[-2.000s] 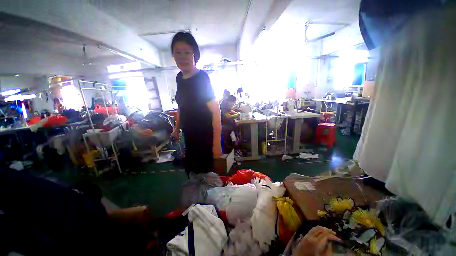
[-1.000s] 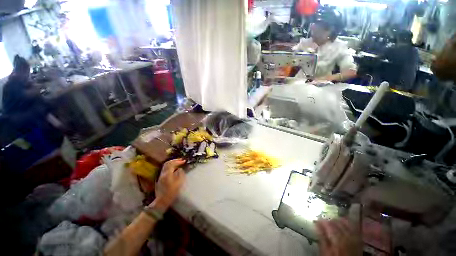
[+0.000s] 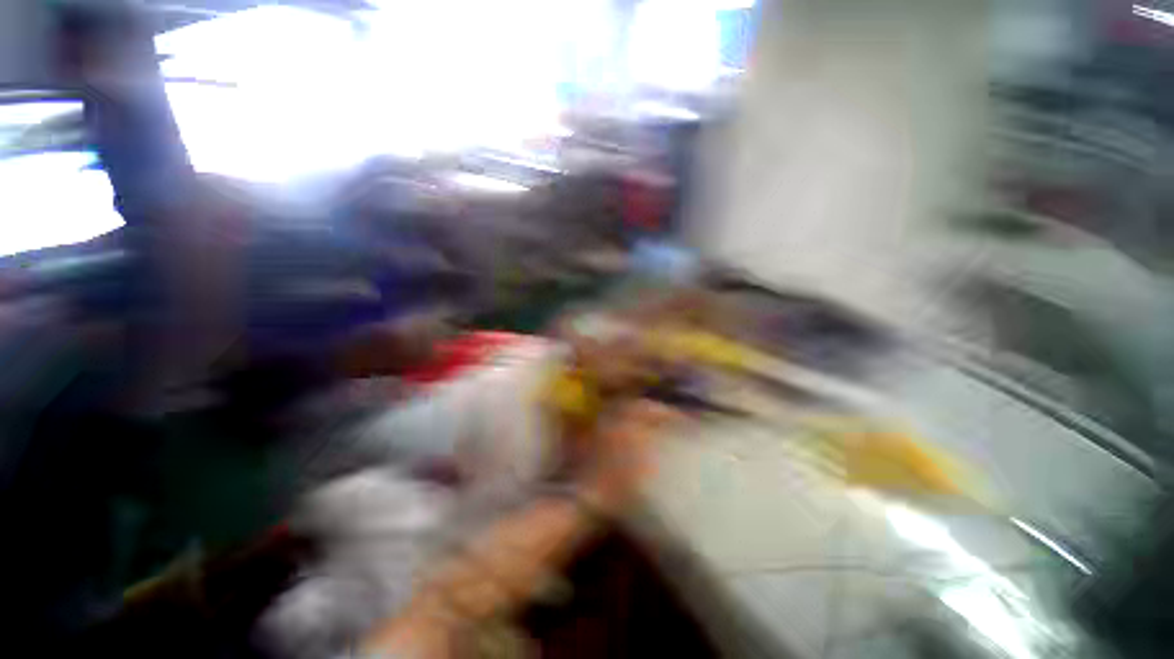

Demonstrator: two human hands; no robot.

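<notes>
The frame is heavily blurred. My left hand (image 3: 627, 451) is at the table's left edge, with the forearm coming up from the bottom. Its fingers are beside the pile of finished tasselled patches (image 3: 708, 361), seen as smeared yellow and dark; whether it holds anything cannot be told. A yellow bunch of tassels (image 3: 908, 461) lies on the white table (image 3: 747, 515) to the right of the hand. A bright lit patch (image 3: 959, 579) at the lower right is where the machine's bed seems to be. My right hand is not in view.
A white cloth (image 3: 850, 129) hangs behind the table. White bundles (image 3: 373, 515) and a red bag (image 3: 476, 354) lie left of the table. A blurred dark upright shape, perhaps a person, stands at the far left.
The view has swung left, so the table and tassels appear further right. My left hand is still by the patch pile. My right hand, earlier by the machine, has left the picture.
</notes>
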